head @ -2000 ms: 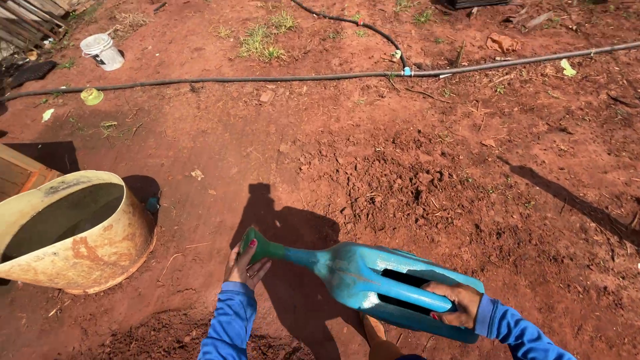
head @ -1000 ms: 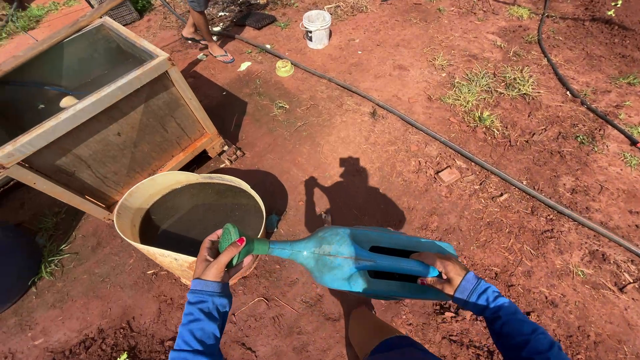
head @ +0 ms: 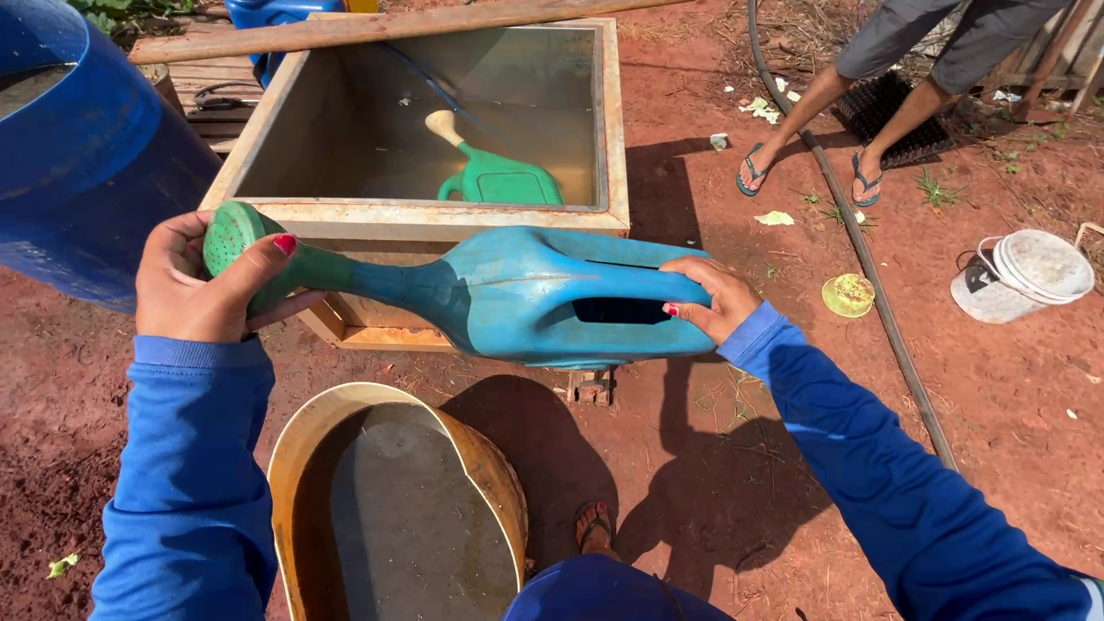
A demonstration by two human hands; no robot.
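A blue plastic watering can point(head: 517, 297) lies sideways across the view between my hands, above the ground. Its green sprinkler rose point(head: 233, 250) points left, and my left hand point(head: 207, 285) is closed around it, thumb on top. My right hand point(head: 711, 297) grips the handle end at the right. Behind the can, a green watering can point(head: 504, 179) with a pale rose lies in the water of a wood-framed tank point(head: 617, 129). Below the can stands a cream tub point(head: 496, 466) holding murky water.
A large blue barrel point(head: 95, 164) with water stands at the left. A wooden plank point(head: 388, 24) crosses the tank's far rim. At the right, a person in flip-flops point(head: 802, 116) stands beside a black hose point(head: 862, 259), near a white bucket point(head: 1022, 276) and a yellow-green lid point(head: 848, 295).
The view has swung left over the tank and tub. Both hands still hold the blue watering can, which is now in front of the tank.
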